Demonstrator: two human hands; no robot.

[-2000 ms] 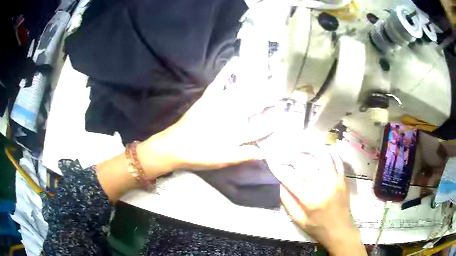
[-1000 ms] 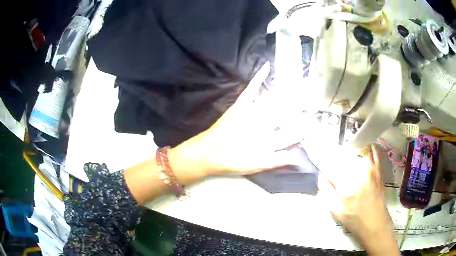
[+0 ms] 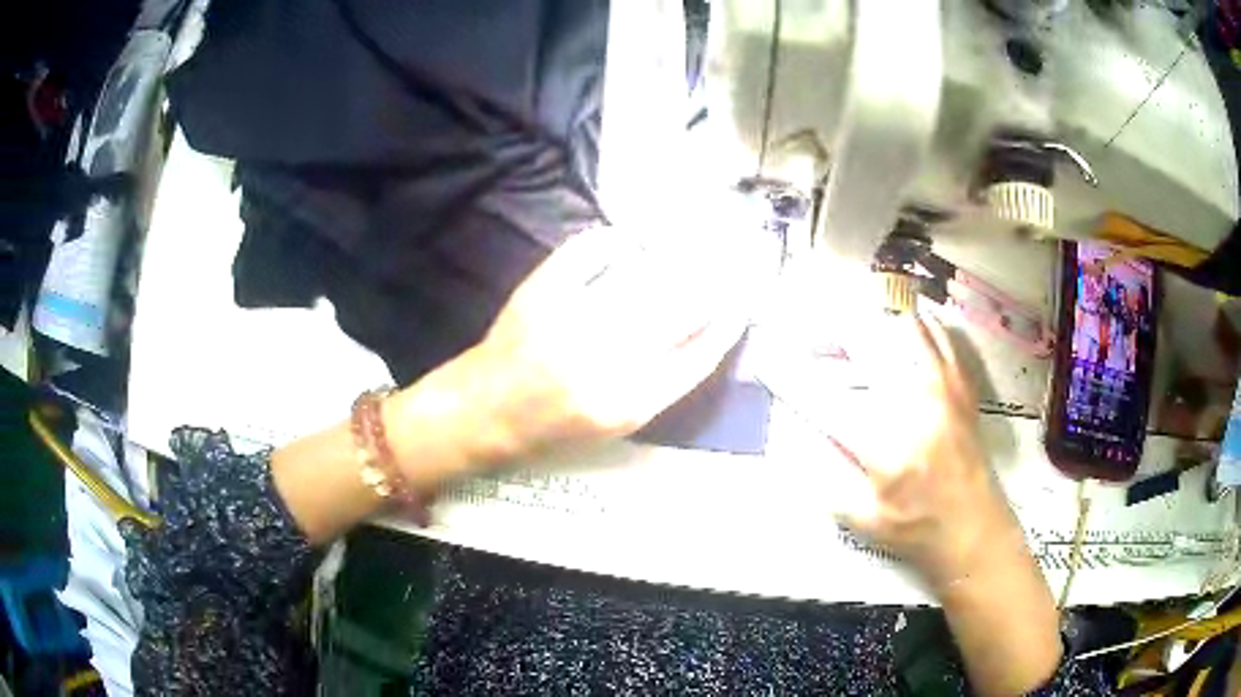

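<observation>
The dark garment piece (image 3: 408, 150) lies heaped on the white table left of the needle area. A small flap of it (image 3: 728, 415) shows below my hands. My left hand (image 3: 585, 341) lies on the cloth's right part, fingers pointing to the needle area, washed out by glare. My right hand (image 3: 898, 422) is right of it, close to the machine head, its fingertips also lost in glare. Whether either hand grips cloth cannot be told. The presser foot and needle are hidden in the glare. The cream-white sewing machine head (image 3: 885, 109) stands above the hands.
A smartphone (image 3: 1105, 361) with a lit screen lies right of my right hand, a thin cable (image 3: 1079, 545) running from its lower end. A ribbed tension knob (image 3: 1021, 204) is on the machine. A reddish slim tool (image 3: 1000, 313) lies beside the phone. Printed ruler marks (image 3: 1143, 549) run along the front edge.
The view has shifted since the earlier frames. Less of the cloth flap shows below my hands than two seconds ago. Both hands stay near the needle area.
</observation>
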